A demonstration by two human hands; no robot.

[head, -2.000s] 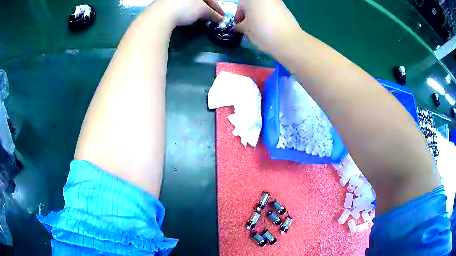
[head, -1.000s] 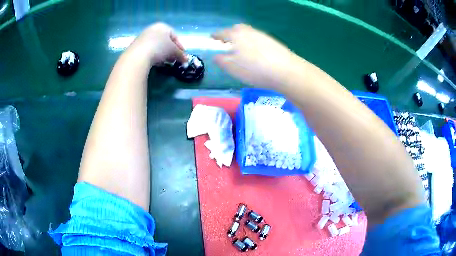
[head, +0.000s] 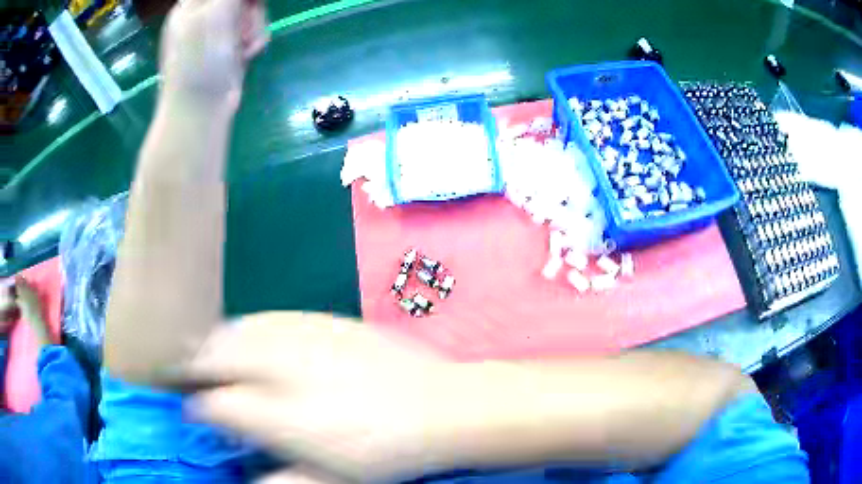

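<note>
My left hand (head: pixel 215 38) is raised at the top left, over the far side of the green bench; its fingers are blurred and I cannot tell if it holds anything. My right hand (head: pixel 302 392) is low in front of me, strongly blurred, crossing below my left forearm; its grip cannot be told. One round black unit (head: pixel 333 112) stands on the bench, touched by neither hand. Several silver and black motors (head: pixel 417 283) lie loose on the red mat (head: pixel 510 312).
A smaller blue bin (head: pixel 392 180) holds white pieces, and a larger blue bin (head: pixel 662 225) holds cylinders. Translucent sleeves (head: pixel 558 203) lie between them. A component tray (head: pixel 789 227) is at the right. A plastic bag (head: pixel 85 260) and another person's hand (head: pixel 14 298) are at the left.
The view has swung right. My left hand has left the black unit. My right hand has come back from the bench to low in front of me. The larger bin and tray now show fully.
</note>
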